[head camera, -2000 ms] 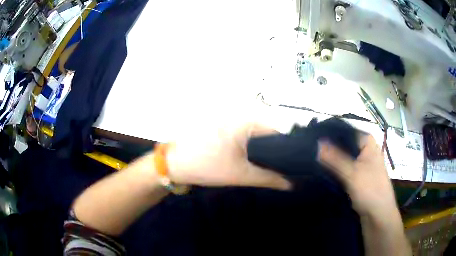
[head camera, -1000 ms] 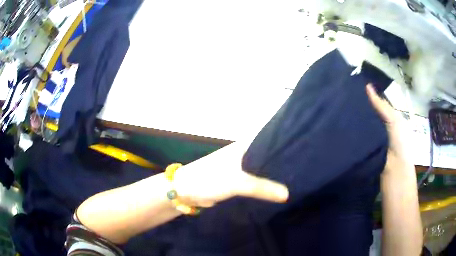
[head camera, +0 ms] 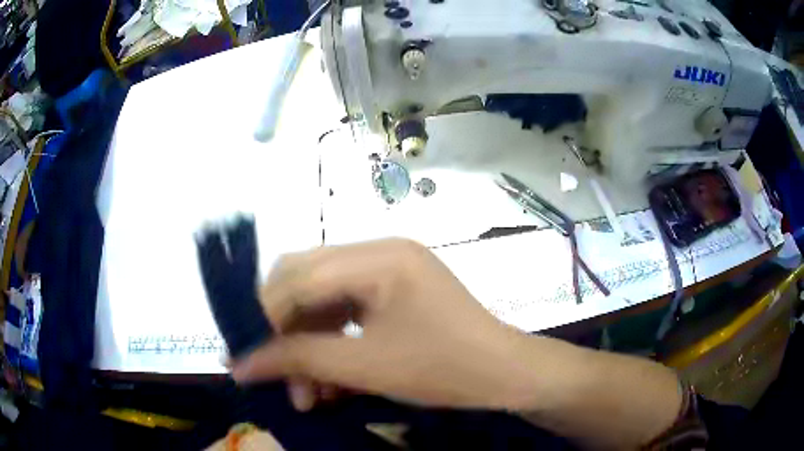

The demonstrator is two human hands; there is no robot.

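Note:
My right hand [head camera: 397, 330] reaches in from the right and pinches a narrow folded end of the dark navy cloth [head camera: 231, 286] between thumb and fingers. The end stands up above the table's front edge, with a pale, blurred tip. More dark cloth hangs below the hand towards my lap. Only a small part of my left hand or wrist [head camera: 245, 439], with an orange bracelet, shows at the bottom edge; its fingers are hidden or out of the picture.
The white JUKI sewing machine [head camera: 494, 53] stands behind, its needle plate [head camera: 390, 182] uncovered. Snips or tweezers [head camera: 538, 207] lie on the bed. A dark phone-like object [head camera: 696, 204] is at right. A white lamp tube [head camera: 280, 88] hangs left of the machine head. More navy cloth [head camera: 70, 229] hangs at the table's left.
The view has shifted right. The panel spread between both hands has dropped lower, and my right hand now holds up a narrow folded end. My left hand has moved almost out of the picture.

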